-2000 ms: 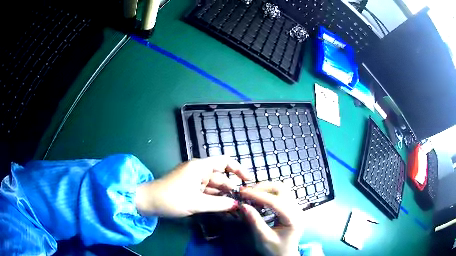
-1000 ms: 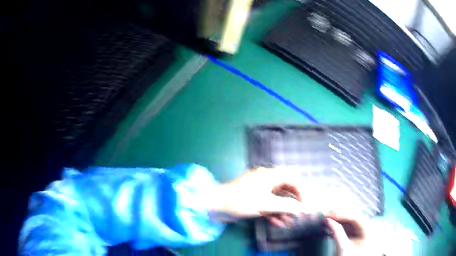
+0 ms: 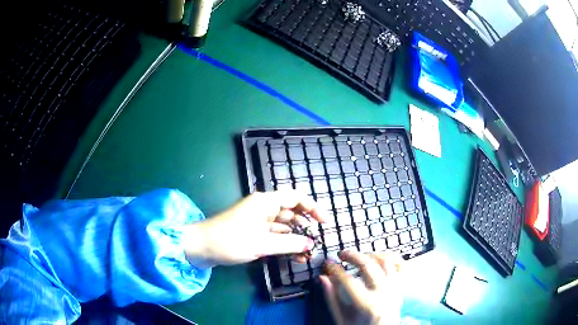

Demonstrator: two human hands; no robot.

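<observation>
The black working tray (image 3: 342,184) with a grid of rounded-square pockets lies on the green mat. My left hand (image 3: 260,230) is over the tray's left part, its fingers curled around a clump of small metal parts (image 3: 306,230). My right hand (image 3: 362,282) is just to the right, over the tray's near edge, thumb and fingertips close together over the pockets. Whether a part is between its fingertips cannot be seen.
A far tray (image 3: 317,47) carries silvery part piles (image 3: 388,40). A blue bin (image 3: 436,73), a white card (image 3: 424,130), a right-hand tray (image 3: 494,212), a pale pad (image 3: 464,290) and a red box (image 3: 537,209) are on the right. Pale tubes (image 3: 199,19) stand back left.
The view swung left and came back. The hands, close together before, are now slightly apart. The clump in my left hand shows more clearly, and my right fingertips are lower over the tray.
</observation>
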